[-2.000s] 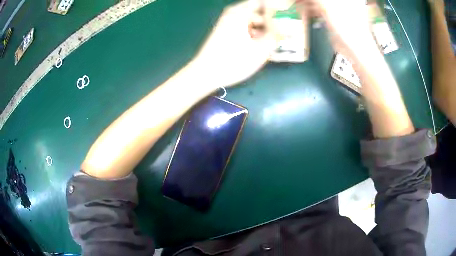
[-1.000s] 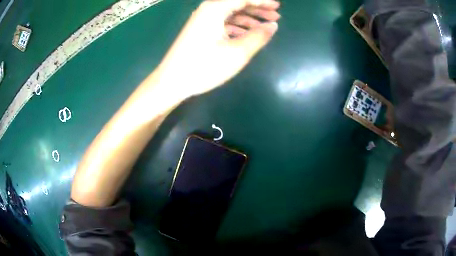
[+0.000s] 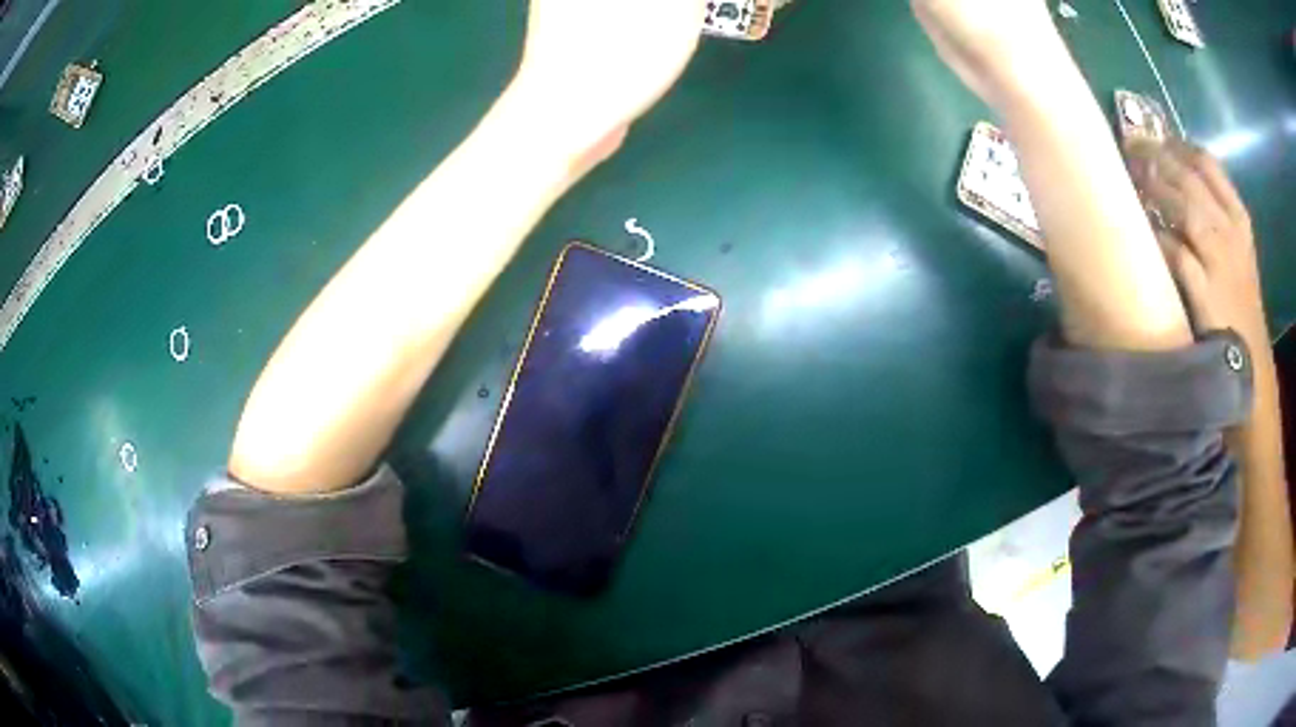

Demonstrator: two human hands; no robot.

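My left hand (image 3: pixel 611 50) is at the top edge, overexposed, its fingers cut off. A handset half (image 3: pixel 739 17) with a whitish marked end shows just beside it; I cannot tell if the hand holds it. My right hand (image 3: pixel 988 43) is also cut off by the top edge, its fingertips out of the picture. Another handset half (image 3: pixel 995 178) lies on the green surface, partly hidden behind my right forearm.
A dark smartphone (image 3: pixel 597 412) lies between my forearms, a white hooked piece (image 3: pixel 641 239) at its top. White rings (image 3: pixel 225 225) lie left, near a speckled strip (image 3: pixel 199 107). Another person's hand (image 3: pixel 1208 213) touches a shell (image 3: pixel 1140 121) at right.
My right arm has drawn back from the far right towards the top centre. A handset half now shows beside my left hand. Another person's hand has appeared at right. The view has shifted.
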